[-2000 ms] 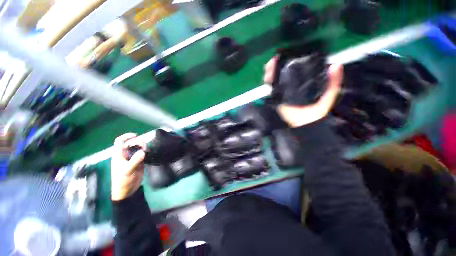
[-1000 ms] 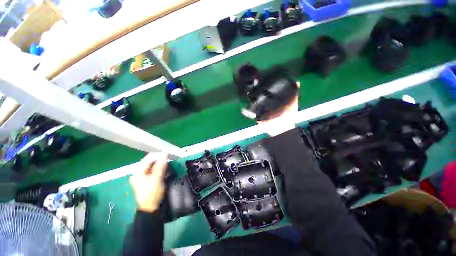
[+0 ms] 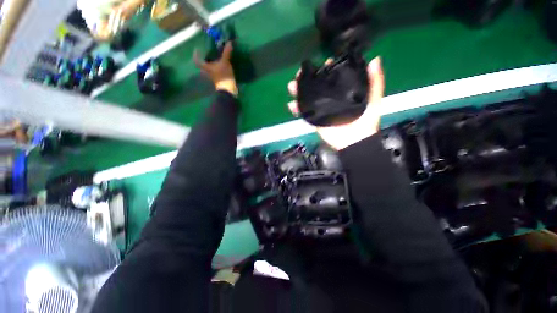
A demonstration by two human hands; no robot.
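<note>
My right hand [image 3: 354, 125] holds a black housing half [image 3: 334, 92] over the green conveyor, palm up, with the shell's dark inner side showing. My left hand [image 3: 218, 68] is stretched over the belt at a black unit with a blue top [image 3: 215, 34]; the fingers are spread around its near side, and blur hides whether they grip it. Several black shells [image 3: 317, 198] lie open side up on the green bench below my right hand. A rounded black unit [image 3: 341, 18] stands on the belt just beyond the held shell.
A white rail [image 3: 452, 93] runs between belt and bench. More black shells [image 3: 488, 165] are heaped at the right. A white fan [image 3: 55, 257] is at the lower left. A pale frame bar [image 3: 116, 116] crosses the left. Another blue-topped unit [image 3: 148, 76] stands on the belt. A person's hands show at top left.
My left hand has moved from above the bench out over the belt to the blue-topped unit. My right hand has turned, so the shell's inner side now shows. The view has shifted.
</note>
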